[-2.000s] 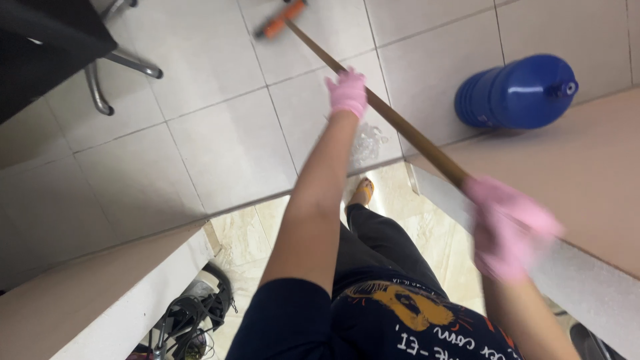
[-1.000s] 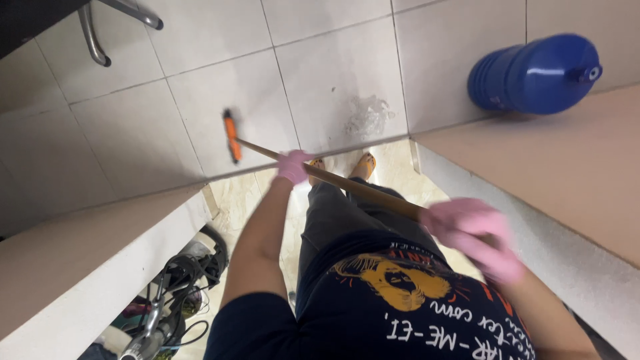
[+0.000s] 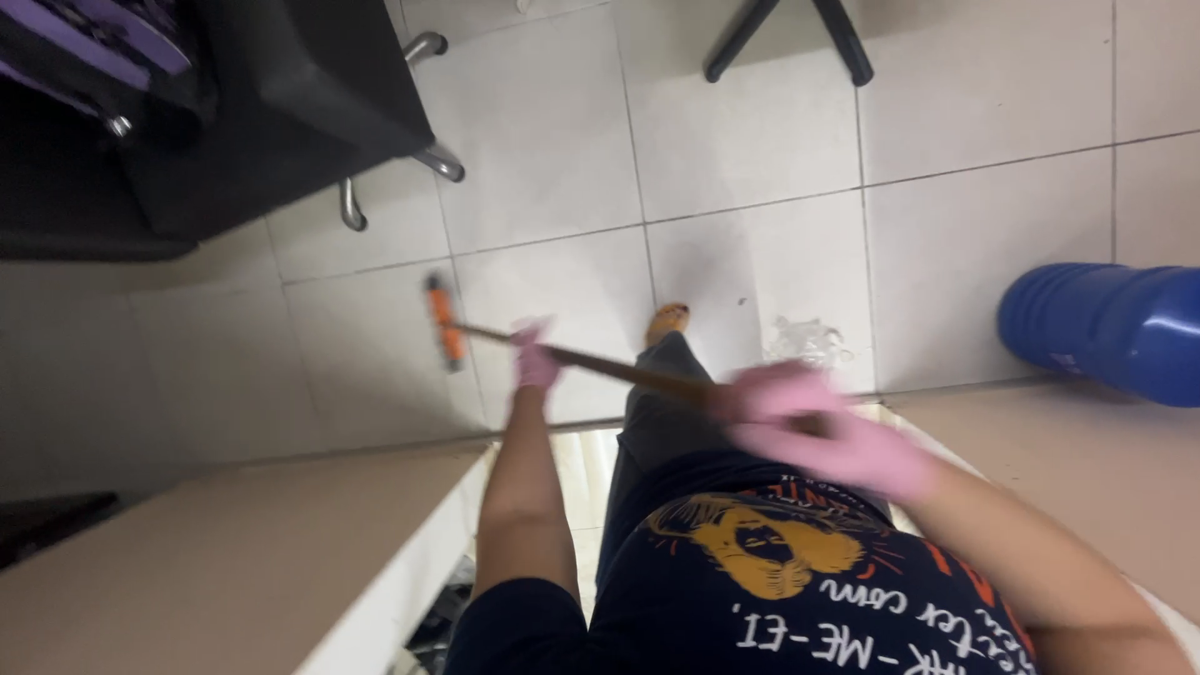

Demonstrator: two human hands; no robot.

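Observation:
In pink gloves, both my hands grip the long brown handle (image 3: 623,368) of a floor tool. My left hand (image 3: 536,356) holds it low, close to the head. My right hand (image 3: 830,427), blurred by motion, is closed around the upper end in front of my body. The narrow orange and dark head (image 3: 443,322), a squeegee or a brush, is over the pale floor tiles at the left; blur hides which it is and whether it touches them.
A black chair (image 3: 309,103) with metal legs is at the upper left, and dark legs (image 3: 837,42) of furniture are at the top. A blue water jug (image 3: 1106,328) lies at the right. A clear crumpled patch (image 3: 806,339), perhaps plastic, is near my foot (image 3: 667,322). Low walls flank me.
One foot now shows beyond the edge of the grey tiles. Since two seconds ago my hands have drawn the tool's head nearer to my body. The view has shifted, showing more of the chair.

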